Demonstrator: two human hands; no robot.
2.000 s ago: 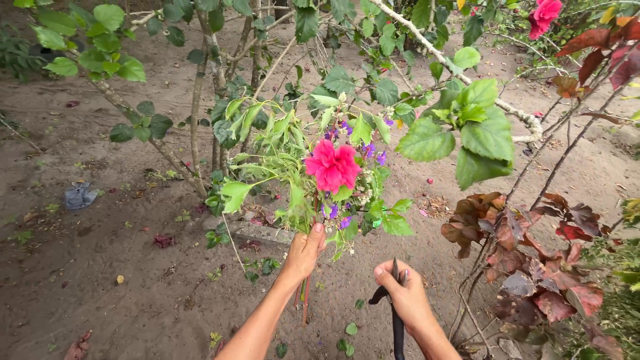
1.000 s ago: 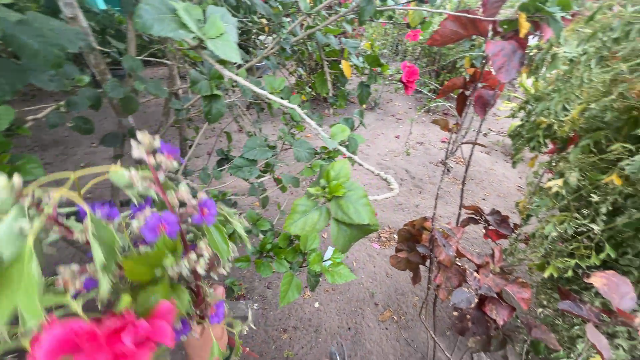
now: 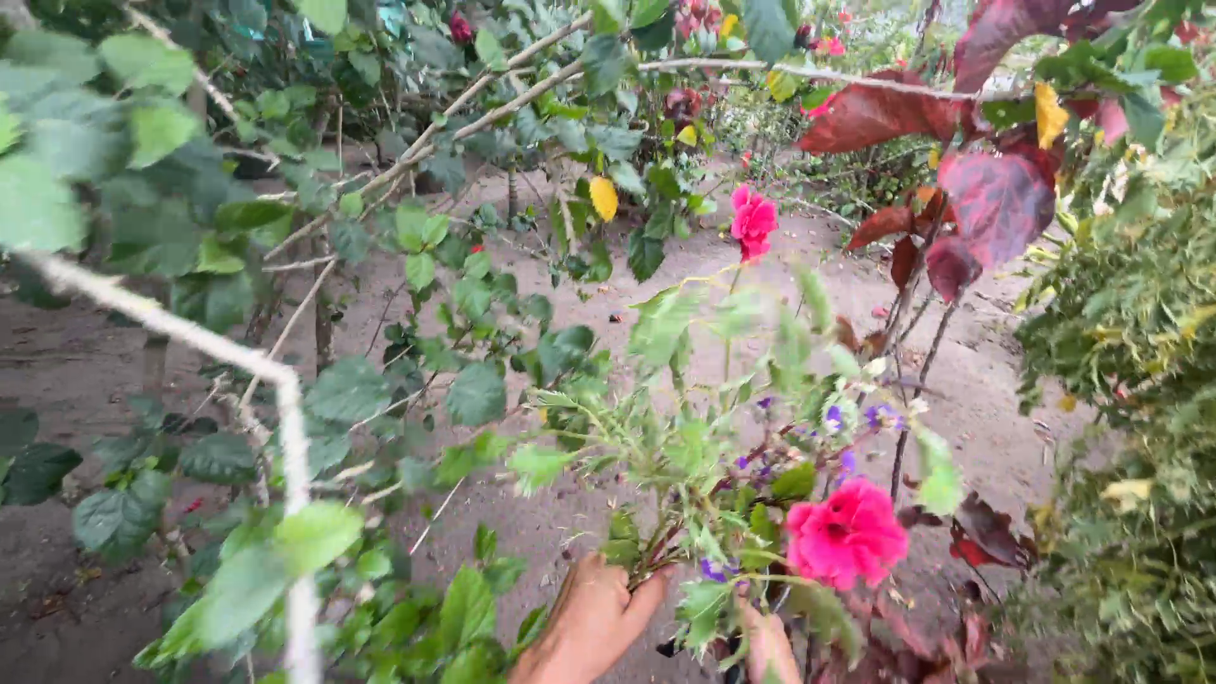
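My left hand (image 3: pixel 598 613), at the bottom centre, is closed around the stems of a loose bouquet (image 3: pixel 684 456) of green leafy sprigs, small purple flowers (image 3: pixel 883 416) and a large pink hibiscus (image 3: pixel 847 534). Just right of it, my right hand (image 3: pixel 768 646) is partly covered by the bouquet's leaves. Small dark parts of a tool (image 3: pixel 731 655) show beside the right hand; its blades cannot be made out. Another pink hibiscus flower (image 3: pixel 753 223) stands above the bouquet; whether it belongs to the bunch or grows behind it is unclear.
A pale bare branch (image 3: pixel 285 408) crosses the left foreground. Green shrubs with long branches (image 3: pixel 418 152) spread behind it. At the right stand a dark red leafed plant (image 3: pixel 997 199) and a dense green bush (image 3: pixel 1130 456). Bare soil (image 3: pixel 589 313) lies between them.
The view has swung strongly. The bouquet and left hand, low at the left one second ago, are now at the bottom centre. My right hand, out of view then, shows again close beside the bouquet.
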